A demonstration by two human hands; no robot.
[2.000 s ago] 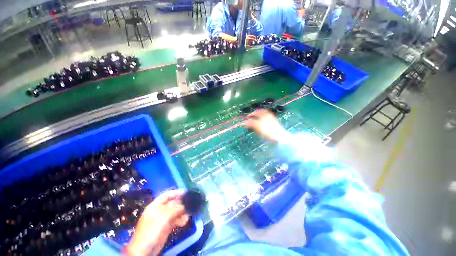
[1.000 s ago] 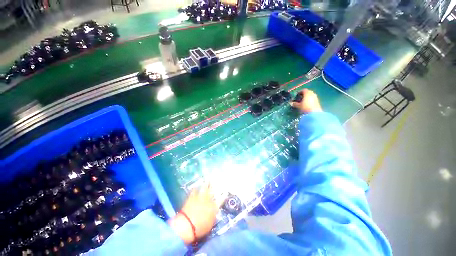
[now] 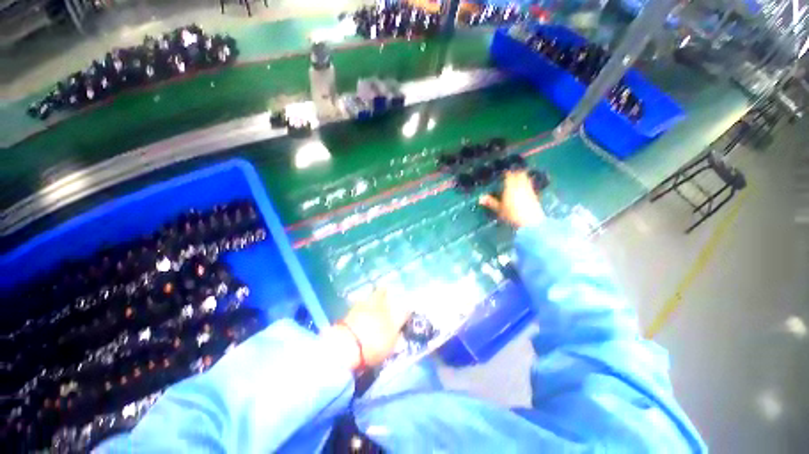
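Note:
A clear tray lies on the green bench, with several round black assemblies in rows at its far right end. My right hand is over the tray just below those rows, fingers spread; blur hides whether it touches one. My left hand is at the near edge of the tray, with one black assembly at its fingertips; the fingers are blurred by glare. The blue tote at the left holds rows of black assemblies.
A second blue tote with black assemblies stands at the far right by a metal post. Metal rails cross behind, with a pale upright fixture. Loose black heaps lie across the line. A lower blue bin sits below the tray edge.
Since one second ago my right hand has moved slightly left and nearer from the end of the rows. Earlier, my left hand came from the tote with an assembly to the near tray edge.

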